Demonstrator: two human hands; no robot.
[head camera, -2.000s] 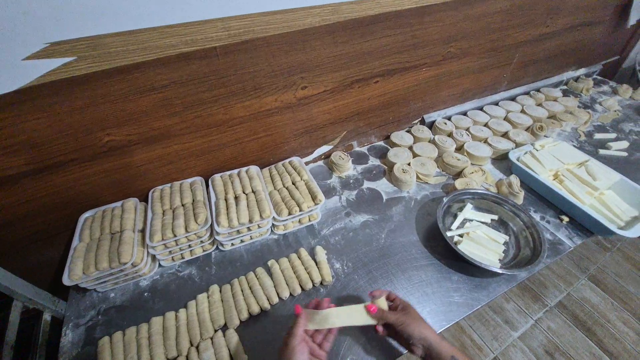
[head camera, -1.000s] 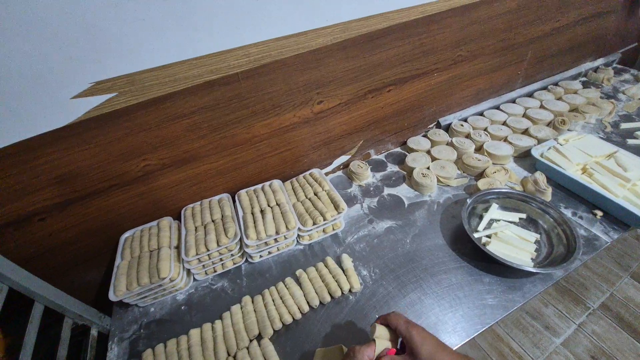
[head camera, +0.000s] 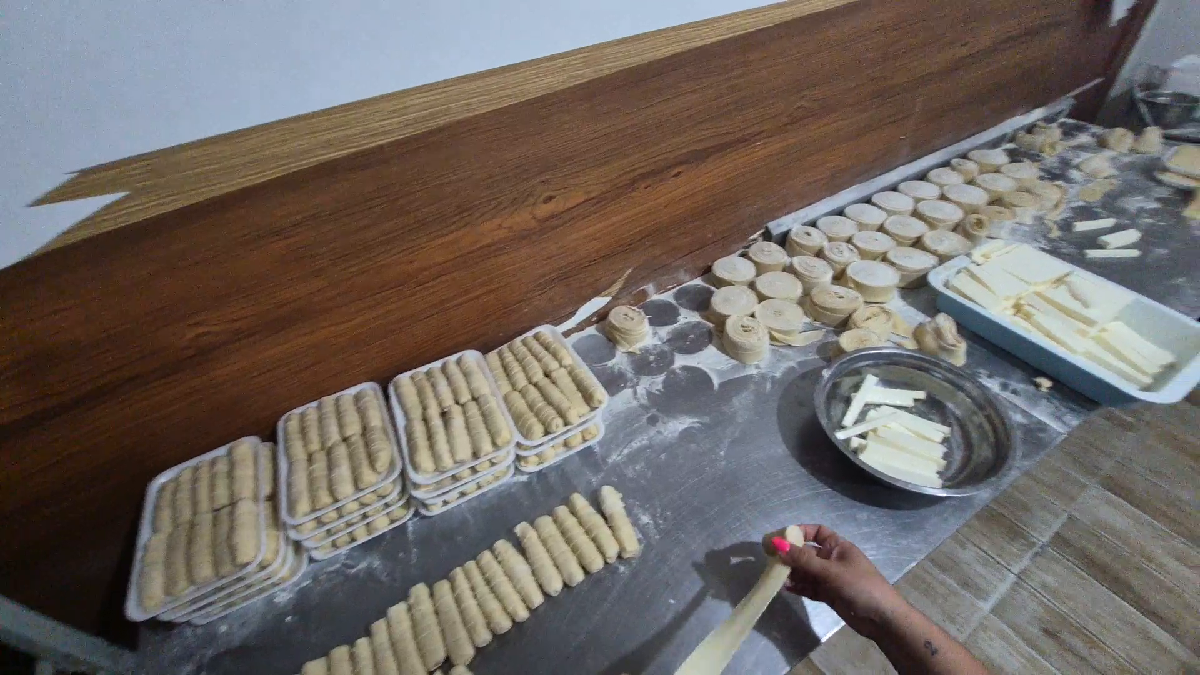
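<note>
My right hand (head camera: 839, 577), at the lower right over the metal table, pinches the upper end of a dough strip (head camera: 741, 619) between thumb and fingers. The strip slants down to the bottom edge of the view. My left hand is out of view. Left of the strip, wrapped dough sticks (head camera: 511, 577) lie side by side in a slanting row. Beyond my right hand stands a steel bowl (head camera: 989, 450) with white cheese sticks (head camera: 905, 441) in it.
Stacked white trays (head camera: 408, 487) of wrapped sticks stand along the wood-look wall panel (head camera: 469, 216). Coiled dough rolls (head camera: 778, 286) stand on the floured metal table (head camera: 694, 469). At right, a light blue tray (head camera: 1050, 352) holds cheese slabs (head camera: 1069, 300).
Two seconds ago both hands held a short dough strip stretched between them. Now a longer strip hangs from my right hand, and my left hand has left the view.
</note>
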